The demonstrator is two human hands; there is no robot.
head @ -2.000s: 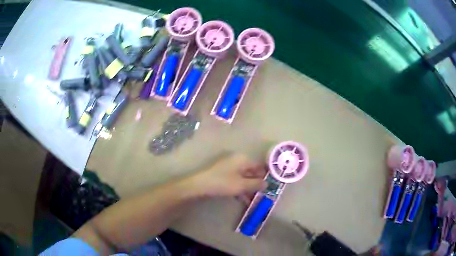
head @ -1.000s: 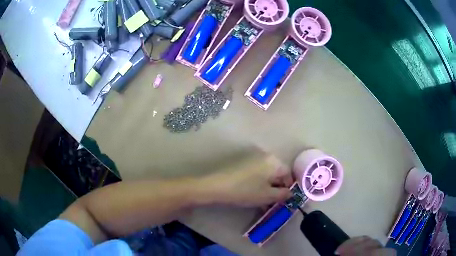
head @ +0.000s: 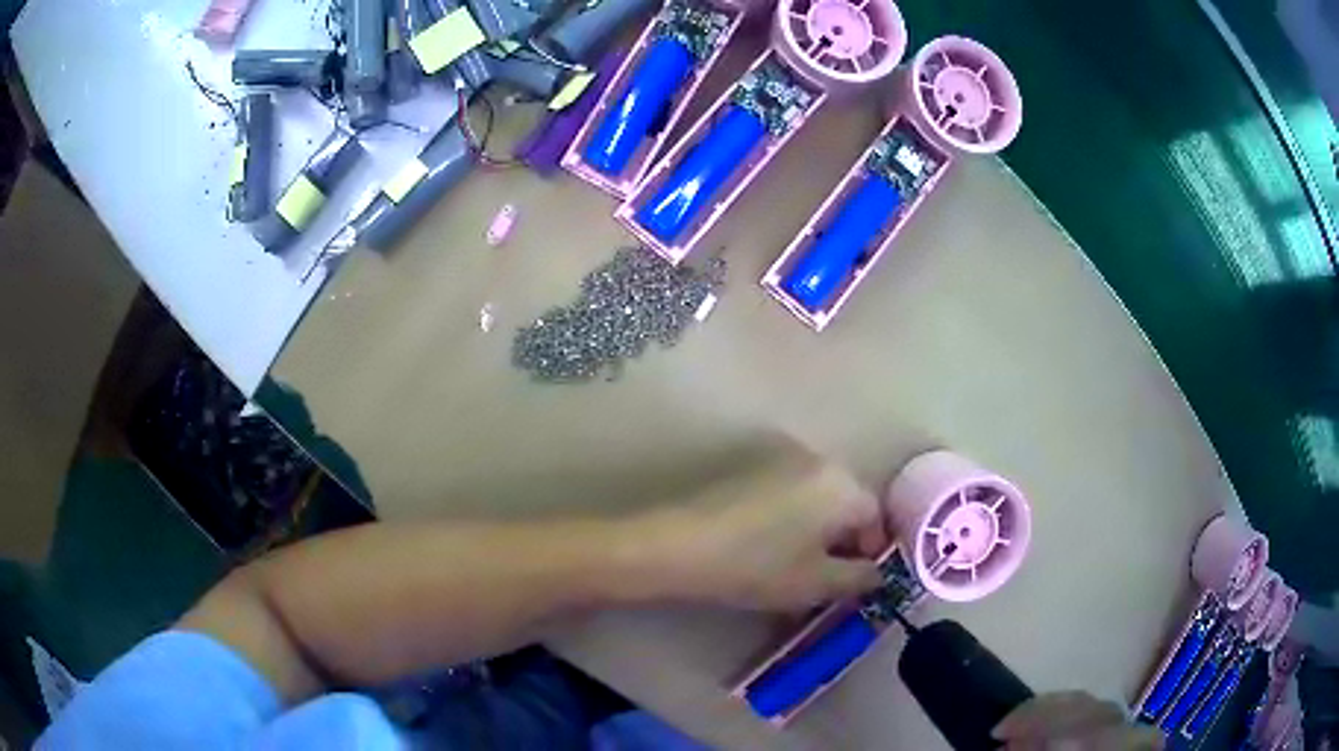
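Observation:
A half-assembled pink fan unit (head: 812,665) lies on the tan mat at the lower centre, its round head towards the upper right and a blue battery in its handle. My left hand (head: 800,536) holds it beside the circuit board (head: 891,587), fingers bent at the board's edge; the fingertips are partly hidden. My right hand (head: 1069,725), cut off by the bottom edge, grips the black electric screwdriver (head: 962,681). The screwdriver's bit points at the lower end of the circuit board. Whether it touches a screw cannot be told.
Three fan units (head: 844,242) lie at the top. A heap of screws (head: 610,320) and a small pink piece (head: 502,223) lie left of them. Wired grey cylinders (head: 364,66) cover the white surface (head: 147,176). More fan units (head: 1182,660) stand at the right edge. A green belt (head: 1131,220) runs behind.
The right hand has brought the screwdriver from the mat's lower edge to the circuit board. The left hand stays at the fan unit. The camera view has shifted closer.

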